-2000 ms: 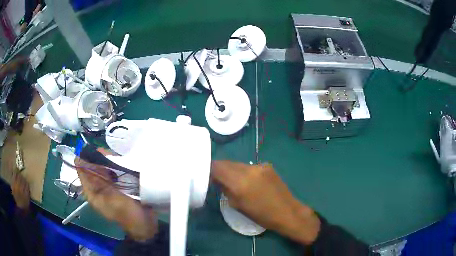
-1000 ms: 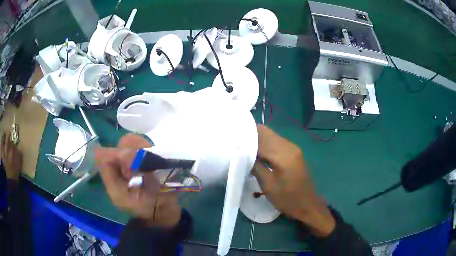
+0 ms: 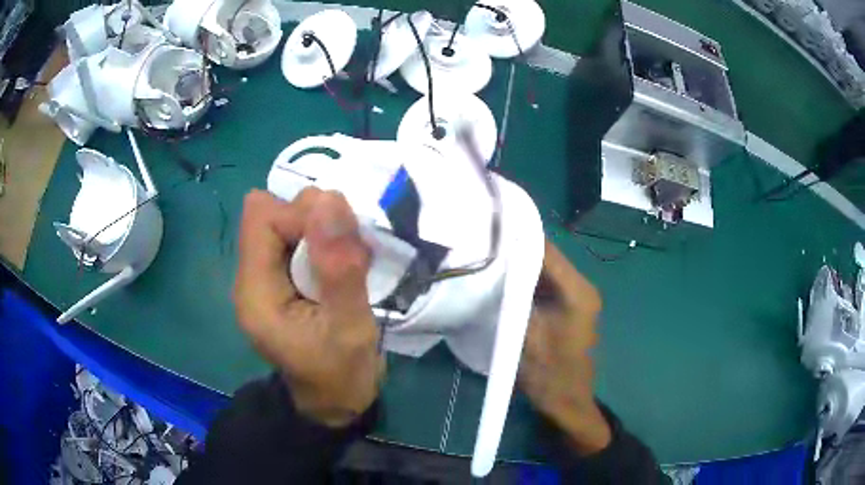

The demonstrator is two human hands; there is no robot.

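Observation:
A white camera housing (image 3: 474, 227) is held over the mat in front of me, its white antenna (image 3: 509, 350) pointing down toward me. My left hand (image 3: 318, 294) grips a white rounded part at the housing's left side, beside a black cable end with a blue tip (image 3: 398, 199). A thin wire lead (image 3: 493, 227), blurred, loops across the housing. My right hand (image 3: 564, 350) holds the housing from its right side; its fingers are partly hidden behind it.
White mounting bases (image 3: 321, 47) with black cables stand behind the housing. More housings (image 3: 171, 90) lie at the back left, and an open shell (image 3: 114, 213) at left. A screw feeder (image 3: 664, 123) stands at the back right. Other units (image 3: 839, 327) lie far right. A parts bin is below left.
The housing has moved right, and its antenna leans further right. My left hand has moved right and up onto the white part. The electric screwdriver at the right is no longer seen.

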